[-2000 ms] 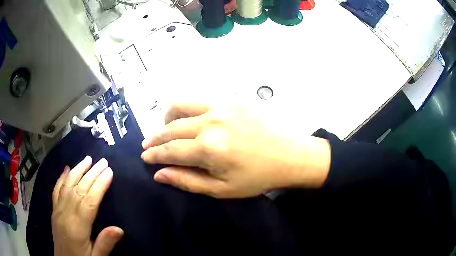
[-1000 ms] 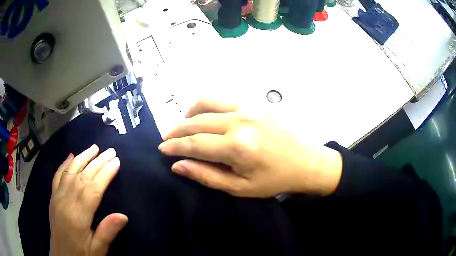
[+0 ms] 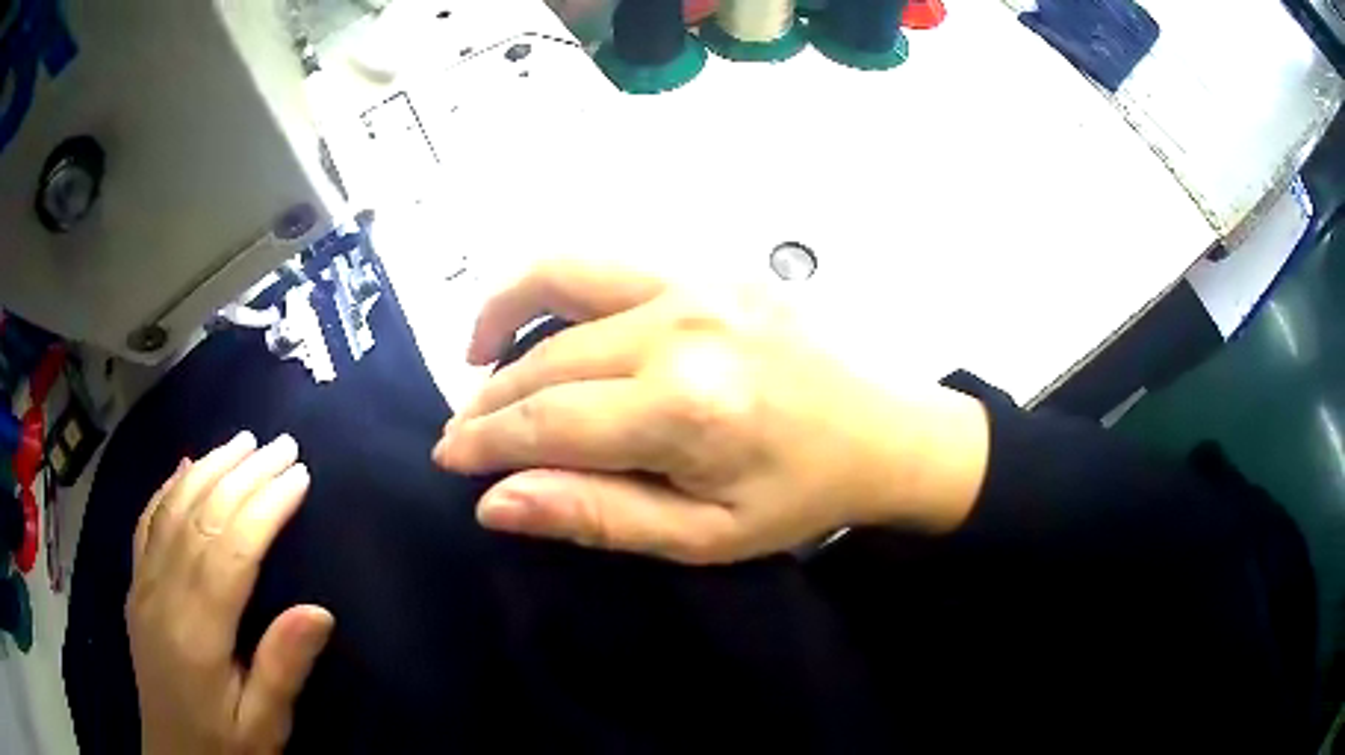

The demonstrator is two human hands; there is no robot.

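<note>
A dark navy-black garment (image 3: 384, 590) covers the near part of the table, its far edge running up to the silver presser foot (image 3: 328, 328) at left. My left hand (image 3: 219, 568) lies palm down on the cloth, nearer me than the foot, thumb spread and holding nothing. My right hand (image 3: 634, 421) lies over the garment's edge, right of the foot. A fold of dark cloth shows between its far fingers, and its thumb and index tips rest on the cloth. The needle is too blurred to make out.
The cream machine head (image 3: 177, 162) stands at upper left. Thread cones (image 3: 752, 22) stand on green bases at the far edge. A dark blue cloth piece (image 3: 1095, 37) lies at upper right. Red and blue items (image 3: 30, 443) sit at far left. Green floor (image 3: 1254, 398) shows at right.
My right hand has shifted slightly away from the foot; its far fingers are more bent, with cloth now raised between them. My left hand keeps about the same place. The camera view has shifted.
</note>
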